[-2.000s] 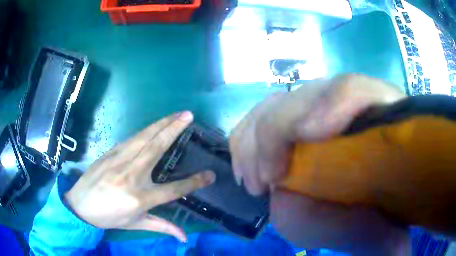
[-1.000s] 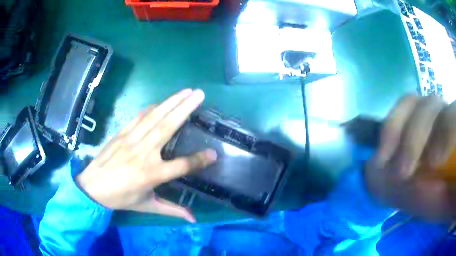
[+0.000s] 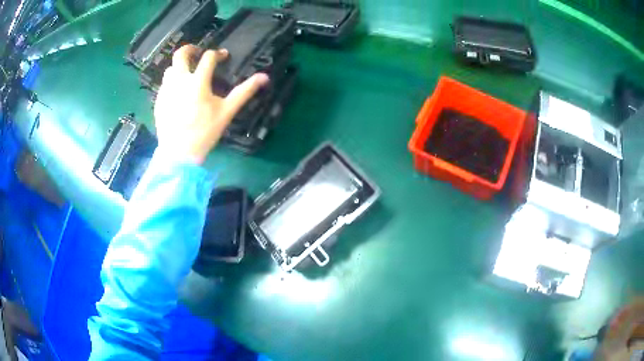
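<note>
My left hand (image 3: 194, 102) reaches to the top of a stack of black housings (image 3: 258, 42) at the upper left, thumb and fingers spread around the near edge of the top one. Whether it grips the housing I cannot tell. A housing with a shiny panel (image 3: 311, 204) lies on the green mat nearer to me, its loop tab towards me. A darker unit (image 3: 224, 224) lies beside it, partly behind my sleeve. My right hand (image 3: 625, 338) is blurred and cut off at the lower right edge; what it holds is not clear.
An orange-red bin (image 3: 419, 144) with dark small pieces stands right of centre, beside the white and grey screw feeder (image 3: 600, 211). More housings lie at the back (image 3: 494, 44) and top (image 3: 321, 20). A smaller unit (image 3: 116, 149) lies at the left.
The view has swung left and back. My left hand has left the housing on the mat and moved to the stack. My right hand has moved to the picture's lower right edge.
</note>
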